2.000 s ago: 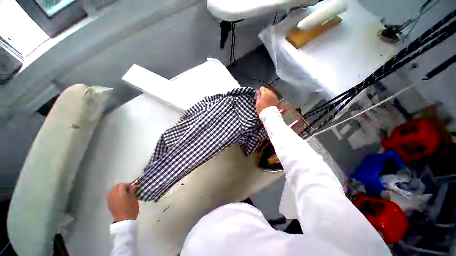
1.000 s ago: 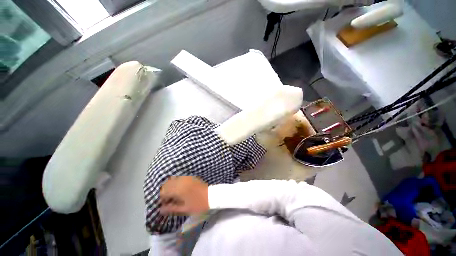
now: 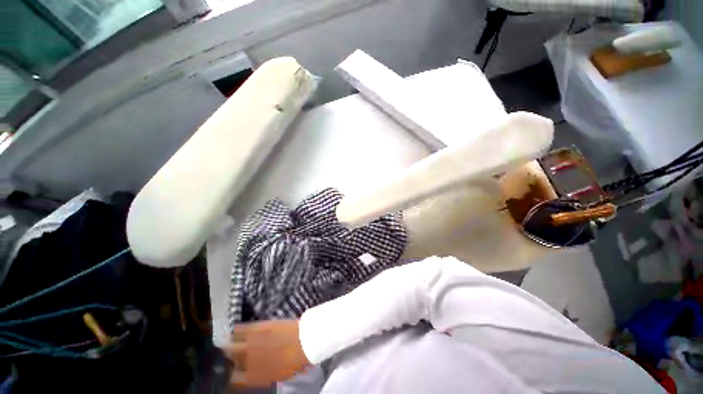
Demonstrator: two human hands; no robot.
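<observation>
The black-and-white checked garment lies bunched on the near left part of the padded table, against the near end of the narrow cream sleeve board. A small white label shows on it. My right hand is blurred, at the garment's lower edge by the table's left edge; whether its fingers hold cloth cannot be told. My left hand cannot be seen. The steam iron, with its wooden handle, stands at the right end of the table beside a wire rest.
A wide cream pressing buck stands at the left. A white beam lies at the back of the table. Black hoses run right from the iron. A dark area with blue cords is at lower left. A blue container is at lower right.
The garment has gone from stretched between both hands to bunched on the table, uncovering the sleeve board. My right hand has moved left and down. The view has shifted left.
</observation>
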